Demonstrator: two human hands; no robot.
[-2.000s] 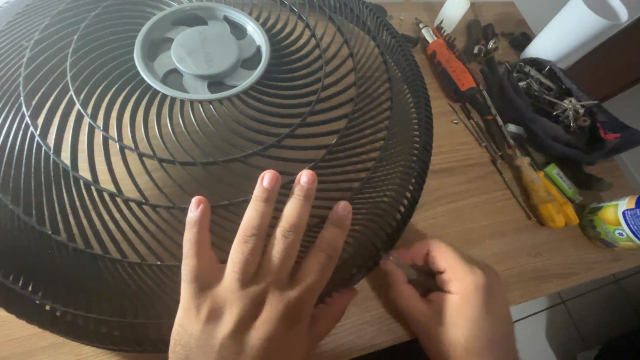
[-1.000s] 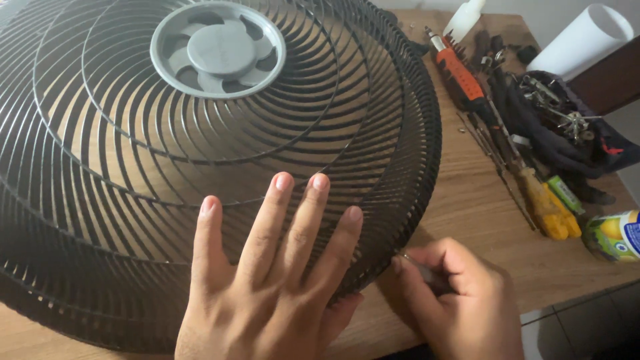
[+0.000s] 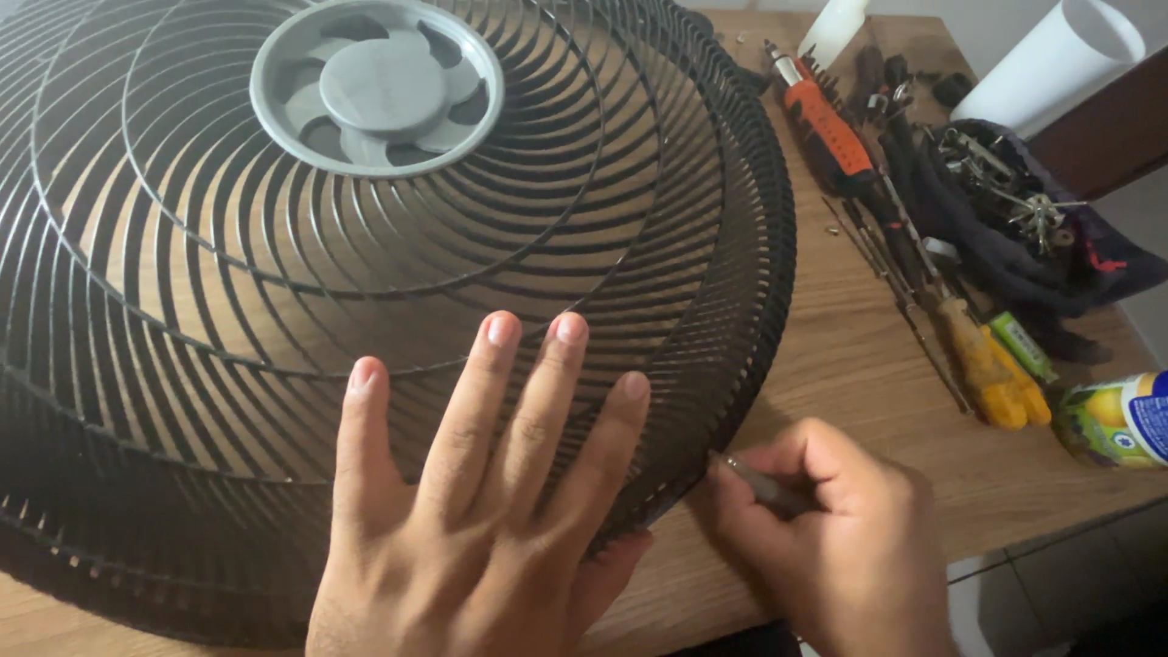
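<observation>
A round black plastic fan grille (image 3: 401, 330) with a grey hub (image 3: 383, 87) lies on the wooden table. My left hand (image 3: 484, 493) rests on its near part with fingers spread, the thumb at the rim. At the grille's right near edge, my right hand (image 3: 830, 529) pinches a small slim tool (image 3: 766, 485) between thumb and fingers. The tool's metal tip is close to the rim; most of it is hidden in the hand, so its kind cannot be told. Whether the tip touches the rim is unclear.
On the wooden table (image 3: 849, 365), right of the grille, lie an orange-and-black screwdriver (image 3: 829, 128), a yellow-handled screwdriver (image 3: 995, 370) and thin metal rods. Beyond are a dark cloth pouch (image 3: 1022, 255) of metal parts, a white cylinder (image 3: 1049, 68), a translucent bottle (image 3: 835, 29) and a labelled container (image 3: 1118, 420).
The view has shifted slightly. My left hand still lies spread on the grille, and my right hand still holds the small tool by the rim.
</observation>
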